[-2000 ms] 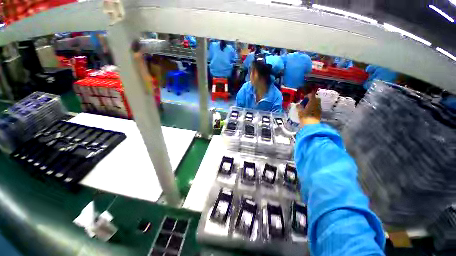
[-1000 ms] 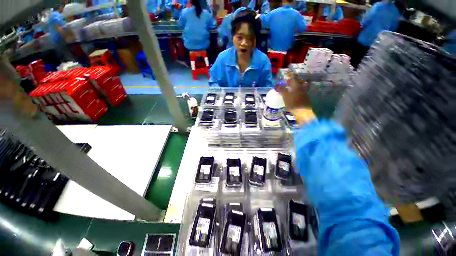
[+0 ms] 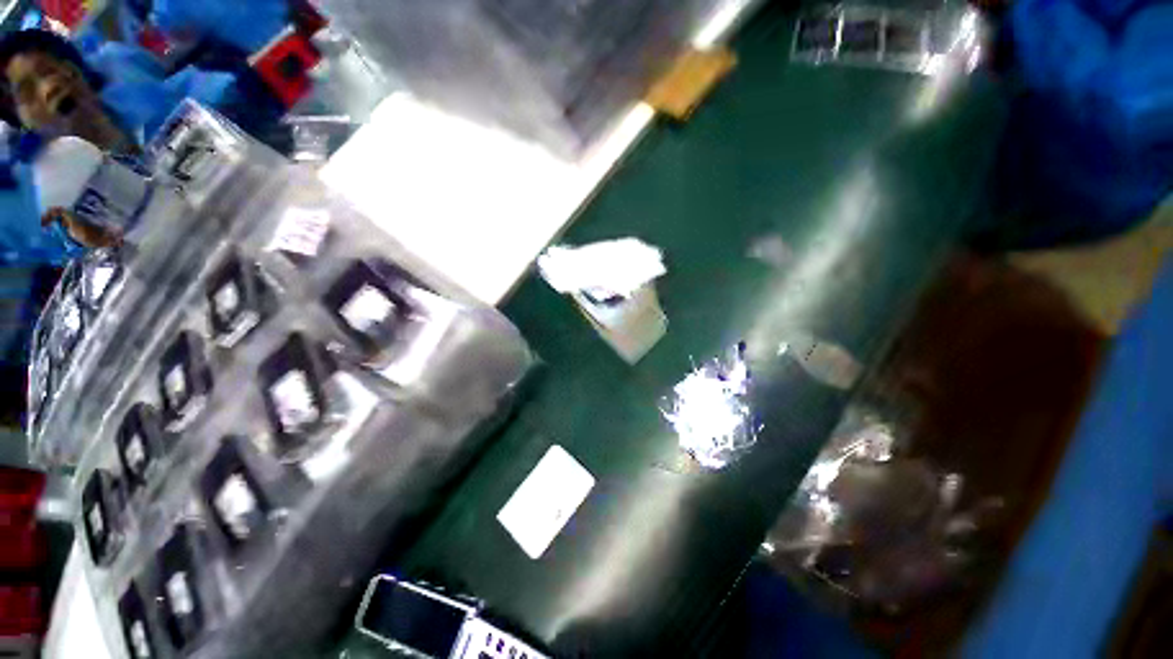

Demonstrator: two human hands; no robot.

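Observation:
Neither of my hands is in view. An open flip phone (image 3: pixel 418 615) lies on the green mat (image 3: pixel 695 180) at the bottom edge, its keypad cut off. A white scraper card (image 3: pixel 547 502) lies above it. A white tissue (image 3: pixel 605 264) sits on a pale object, perhaps a bottle. A crumpled clump of shiny film scraps (image 3: pixel 711 412) lies beside them. Blister trays (image 3: pixel 450 354) with several dark phones are stacked at left. A white bottle (image 3: pixel 80 174) is at the far left, with the fingers of the person across the bench at its lower end.
A film strip with dark rectangles (image 3: pixel 888 36) lies at the top right. A blurred grey stack (image 3: pixel 515 52) stands at the top centre beside an orange-brown piece (image 3: pixel 691 83). Clear scraps (image 3: pixel 888 515) hang in a brown carton below the bench edge. Blue clothing (image 3: pixel 1093 116) shows at top right.
The view has swung right and tilted. My right arm, earlier stretched toward the bottle, is out of view. The bottle is now at the far left, by the other person's fingers.

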